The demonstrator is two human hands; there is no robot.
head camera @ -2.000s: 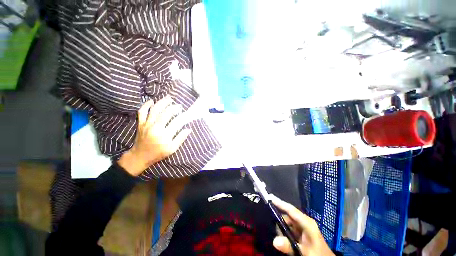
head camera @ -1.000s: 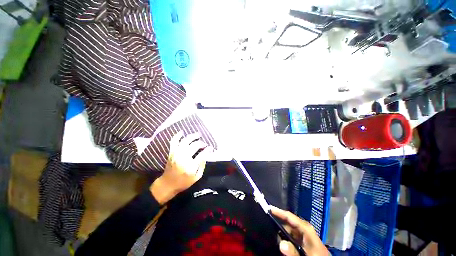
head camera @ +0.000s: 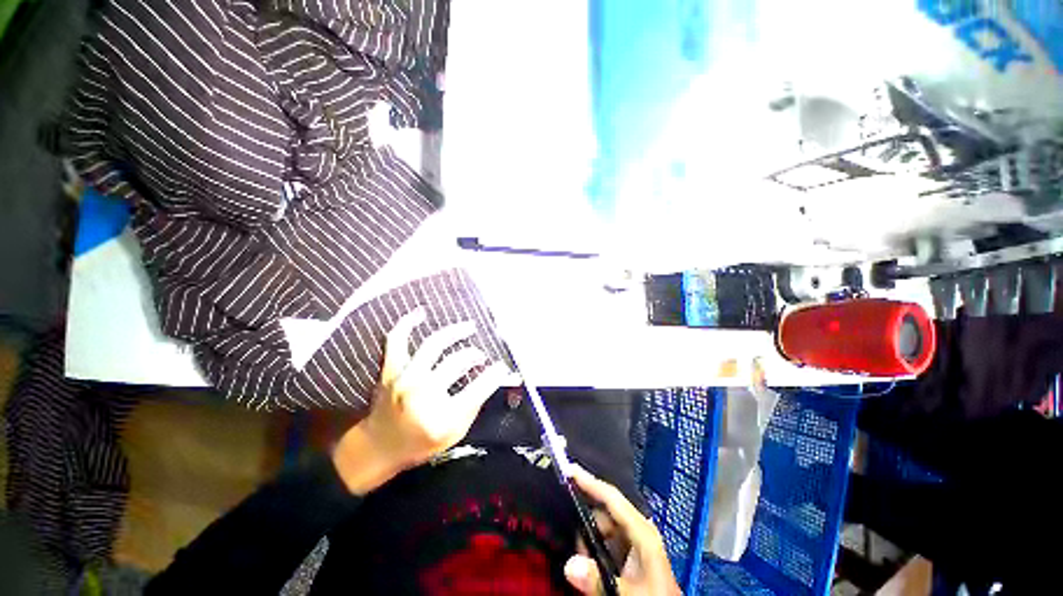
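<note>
A large heap of dark striped fabric (head camera: 187, 128) lies on the left of the white table, with a flat striped piece (head camera: 350, 338) at its front. My left hand (head camera: 426, 390) rests on the right front end of this piece, fingers curled over the cloth. My right hand (head camera: 624, 541) is cut off by the bottom edge. It holds long scissors (head camera: 539, 408) by their dark handles. The blades point up and left, along the right edge of the striped piece beside my left fingertips. Whether they touch the cloth, I cannot tell.
The overexposed white sewing machine (head camera: 979, 70) stands behind. A smartphone (head camera: 705, 298) and a red cylinder, perhaps a speaker (head camera: 851, 336), lie at the table's right. A blue crate (head camera: 798, 489) with white material is below the edge. More striped cloth (head camera: 70, 431) hangs at lower left.
My right hand has brought the scissors left and up to the cloth's edge. My left hand has moved from the middle of the cloth to its front right end. The view has shifted.
</note>
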